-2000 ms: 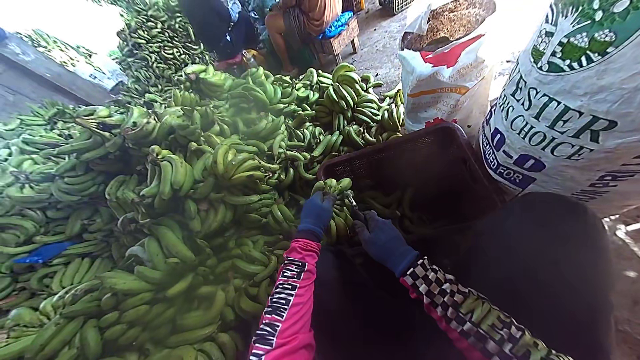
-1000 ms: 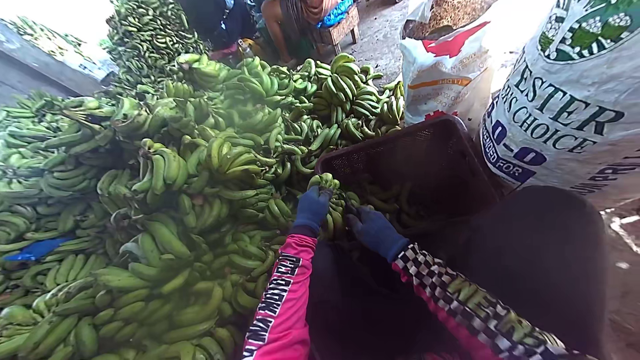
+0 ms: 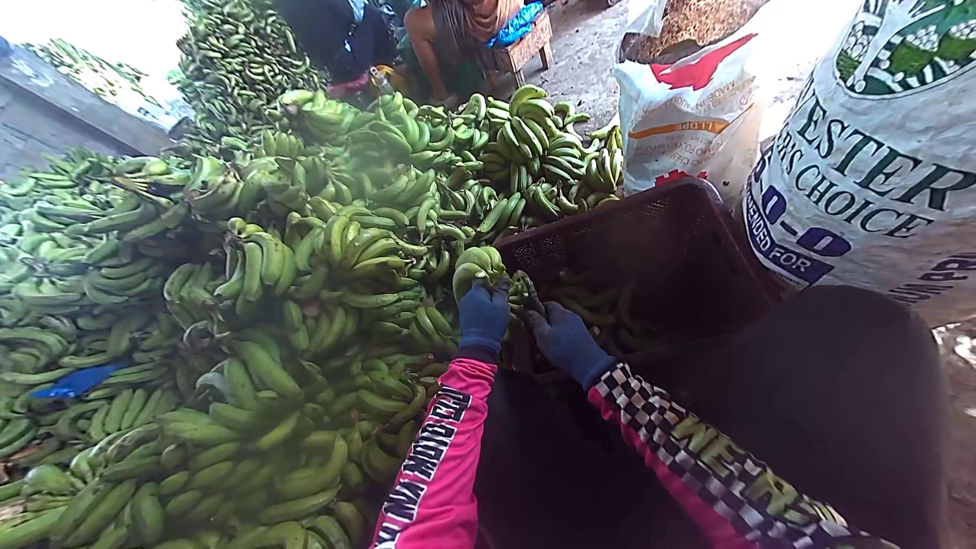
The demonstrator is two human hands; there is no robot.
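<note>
My left hand, in a blue glove, is closed on a small bunch of green bananas near the crate's left corner. Just to its right, my right hand, gloved the same way, is at the bunch's stem side, its fingers around something small and dark that I cannot make out. A dark red perforated plastic crate stands in front of my knees, with some green bananas in its shaded bottom. To the left spreads a large heap of green banana bunches.
Behind the crate stands an open white sack of brown granular material. A big printed woven sack is at the right. Other people sit at the top, beside a low wooden stool. A blue scrap lies on the heap.
</note>
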